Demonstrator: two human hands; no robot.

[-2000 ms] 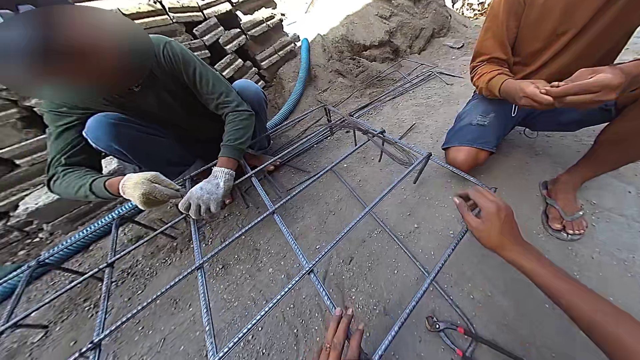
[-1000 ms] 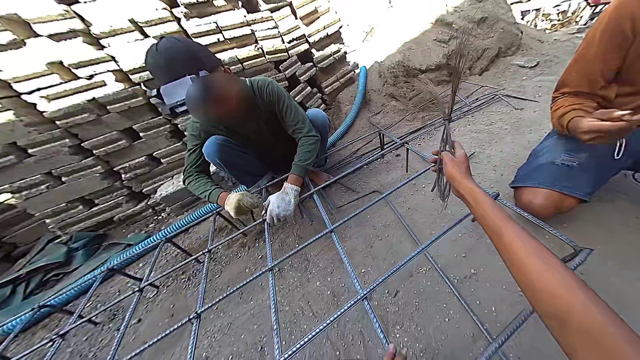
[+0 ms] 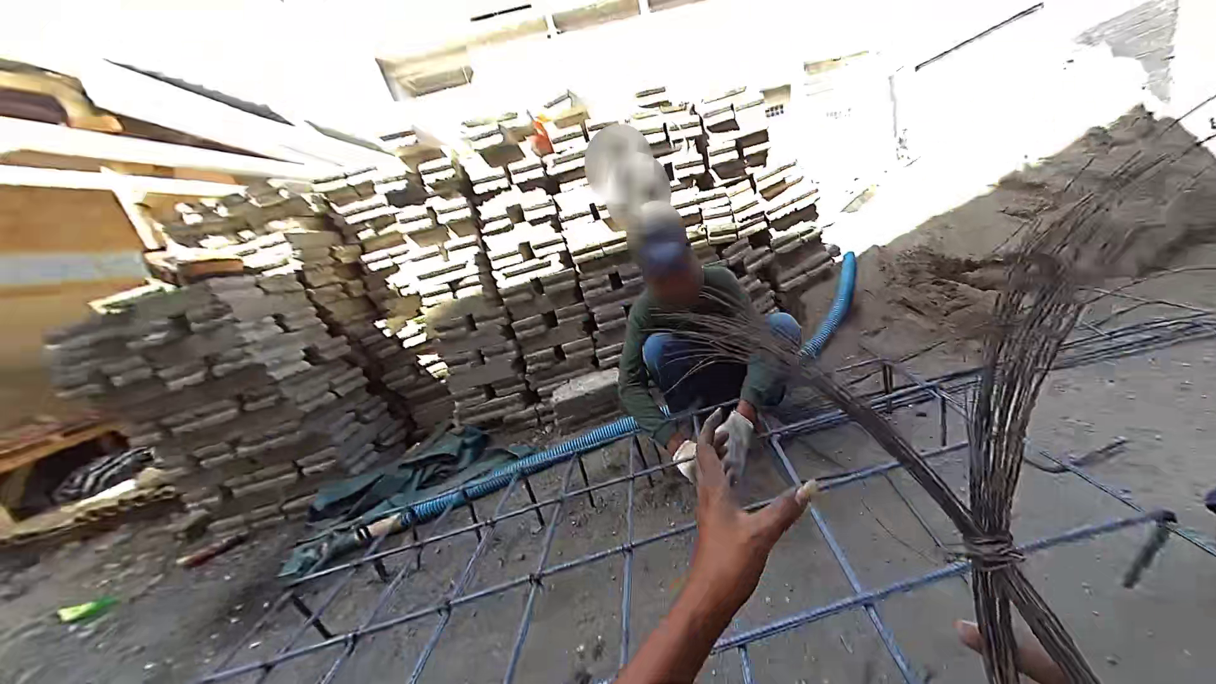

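My left hand (image 3: 736,522) is raised over the rebar grid (image 3: 627,551), fingers spread, with nothing in it. At the lower right, my right hand (image 3: 1021,655) is partly hidden behind a bundle of thin tie wires (image 3: 993,456) and holds it near its bound lower part. The bundle fans out upward in two branches, the left one reaching toward the middle of the view. Beyond the grid a person (image 3: 703,332) squats, their gloved hands at its far bar.
A blue corrugated hose (image 3: 570,442) runs along the grid's far side. Behind stand stacks of concrete blocks (image 3: 532,313). A dark green cloth (image 3: 408,475) lies on the ground at the left. A sand heap (image 3: 1073,209) rises at the upper right.
The wire bundle has come closer to the camera and lower right, its strands now fanned apart. My left hand has risen into view, open. The view has swung left and up.
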